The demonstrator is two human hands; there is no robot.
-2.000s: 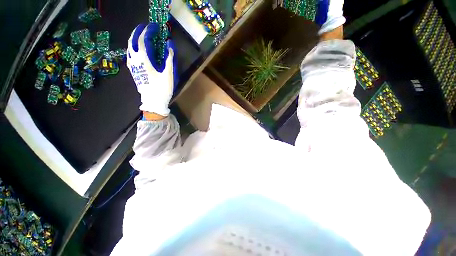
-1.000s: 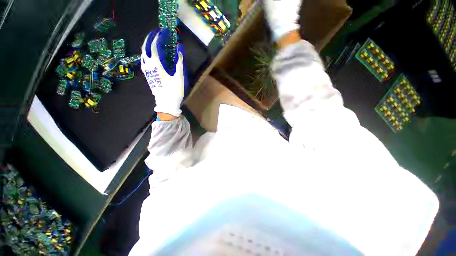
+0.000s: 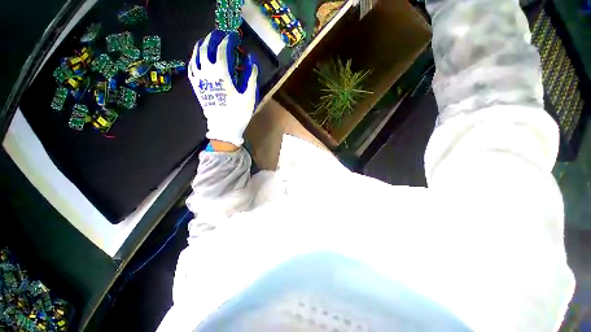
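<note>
My left hand (image 3: 223, 91), in a white glove with blue fingers, lies over the black tray (image 3: 129, 175) with its thumb and fingers around a green PCB strip (image 3: 229, 14). The strip sticks out above the fingers and is cut off by the top edge; its lower part is mostly hidden by the hand. My right hand is out of the picture past the top edge; only its white sleeve (image 3: 486, 71) shows at the upper right. A heap of single PCBs (image 3: 104, 81) with yellow and blue parts lies on the tray, left of my left hand.
An open brown box (image 3: 389, 48) with a bunch of thin yellow-green sticks (image 3: 341, 91) stands right of the tray. Another strip (image 3: 283, 19) lies on white sheet at the top. Rows of panels (image 3: 558, 78) are at far right, loose boards (image 3: 32, 301) at bottom left.
My right hand has left the top of the brown box and gone out of view; its arm is now further right, where the two small panels were seen. My left hand keeps its hold on the strip.
</note>
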